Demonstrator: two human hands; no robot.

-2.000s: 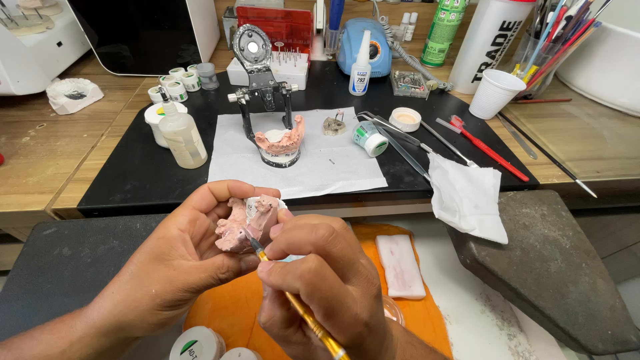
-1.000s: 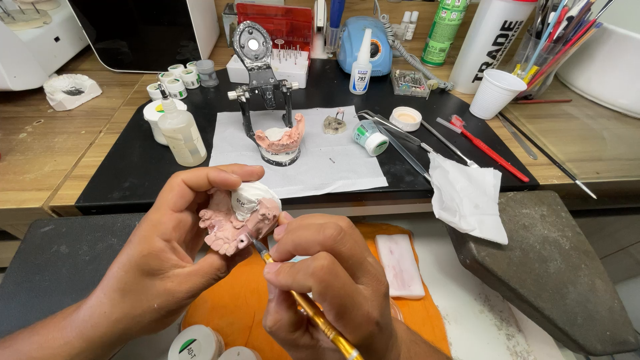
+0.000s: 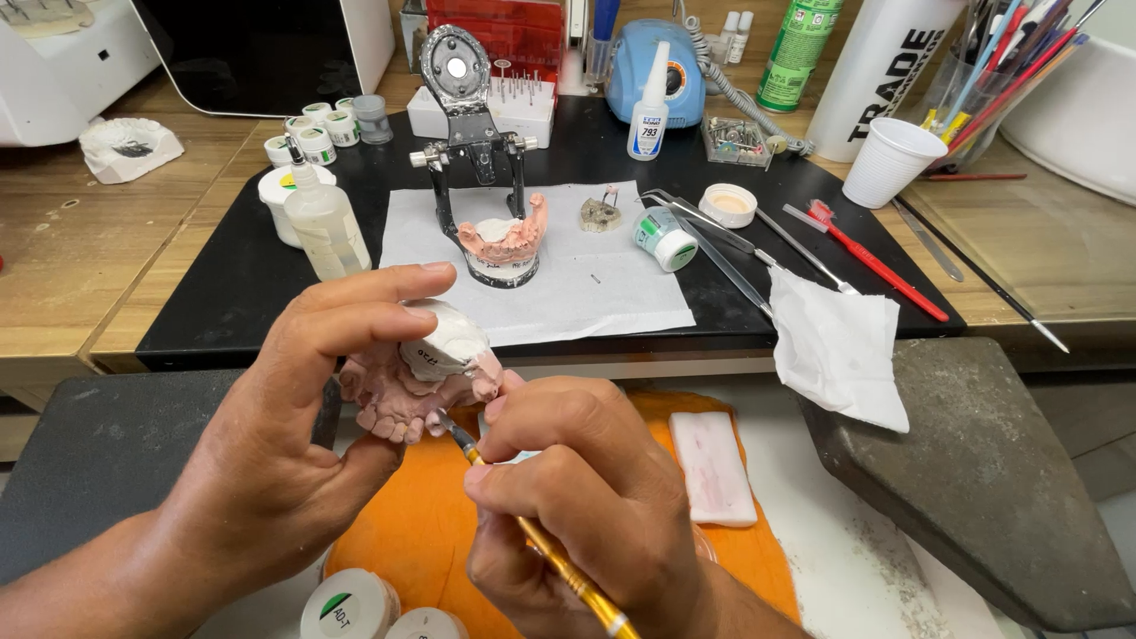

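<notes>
A pink and white plaster dental cast (image 3: 390,399) is held in my left hand (image 3: 302,408), between the raised fingers and the thumb, its row of teeth turned down toward me. My right hand (image 3: 586,497) grips a fine brush with a gold handle (image 3: 577,577), and the dark tip touches the cast at the teeth. Beyond my hands, a dental articulator (image 3: 484,142) stands on white paper (image 3: 586,302), carrying another pink and white cast (image 3: 506,240). Under my hands lies an orange cloth (image 3: 399,524) with a white slab (image 3: 713,468) on it.
A dropper bottle (image 3: 328,231) stands left of the paper. Right of it lie a tilted jar (image 3: 664,238), metal tweezers (image 3: 728,266), a red toothbrush (image 3: 879,266) and a crumpled white tissue (image 3: 834,346). Lidded jars (image 3: 351,605) sit at the lower edge. Dark armrests (image 3: 967,479) flank the work area.
My left hand has turned the cast, so its white base now shows more and the teeth point downward. The brush stays in my right hand, its tip at the cast.
</notes>
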